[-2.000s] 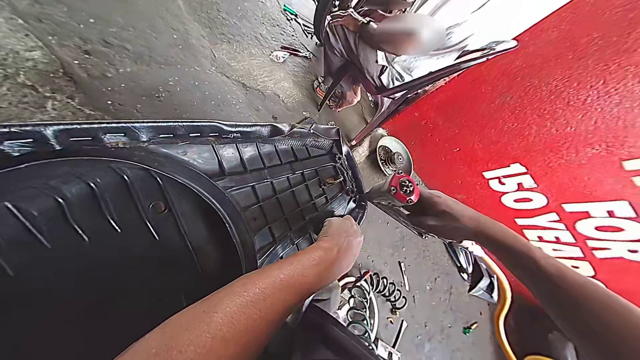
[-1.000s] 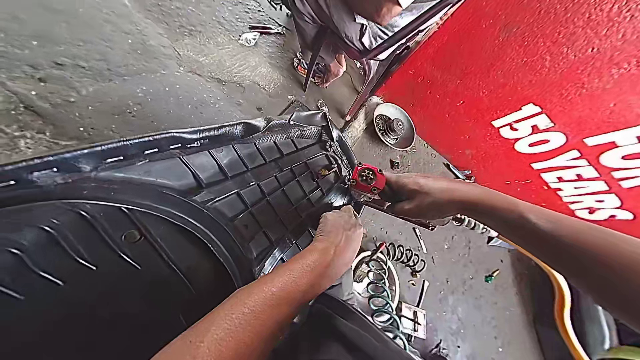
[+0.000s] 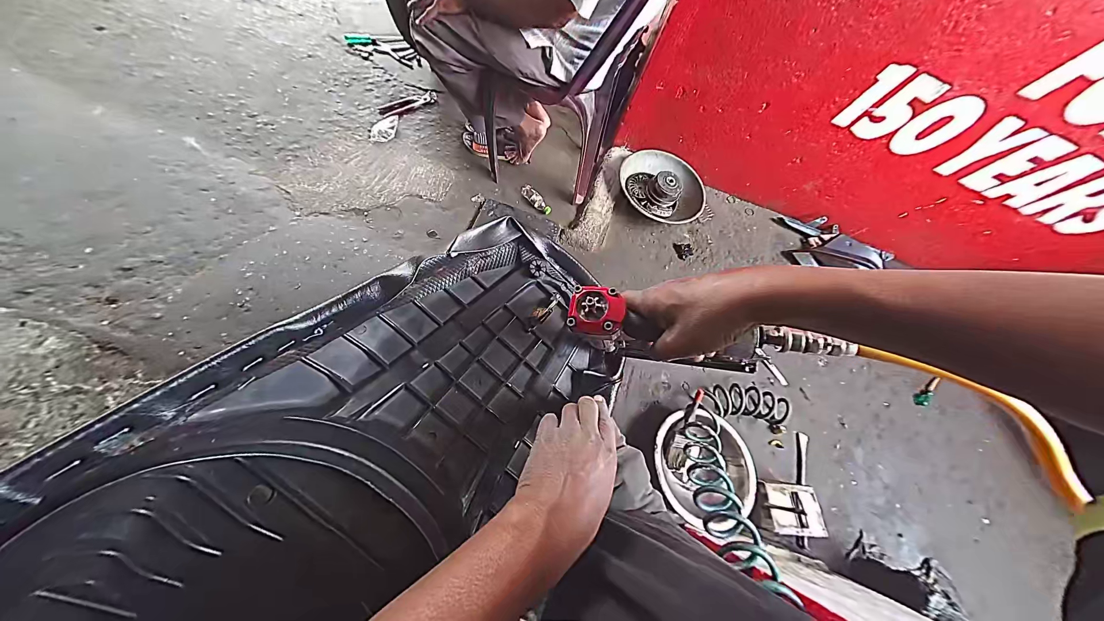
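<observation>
A motorcycle seat lies upside down, its ribbed black plastic base (image 3: 466,371) facing up. Its black cover (image 3: 285,345) is folded over the rim, with a row of staples along the far edge. My right hand (image 3: 690,315) grips a pneumatic staple gun (image 3: 597,312) with a red head, held over the seat's narrow end. A yellow air hose (image 3: 975,379) runs from its metal coupling. My left hand (image 3: 573,466) presses on the near edge of the seat close to that end, fingers closed over the cover's edge; what is under the fingertips is hidden.
Beyond the seat, a person (image 3: 492,52) sits on a chair (image 3: 591,129). A metal bowl (image 3: 662,187) with round parts stands by the red wall (image 3: 776,112). Coil springs (image 3: 716,483) and a white-rimmed basin (image 3: 660,457) are at the near right. Hand tools (image 3: 379,47) lie on the concrete floor.
The view has shifted closer over the seat's narrow end. My right hand has brought the staple gun from outside that end to over its edge. My left hand remains at the near edge.
</observation>
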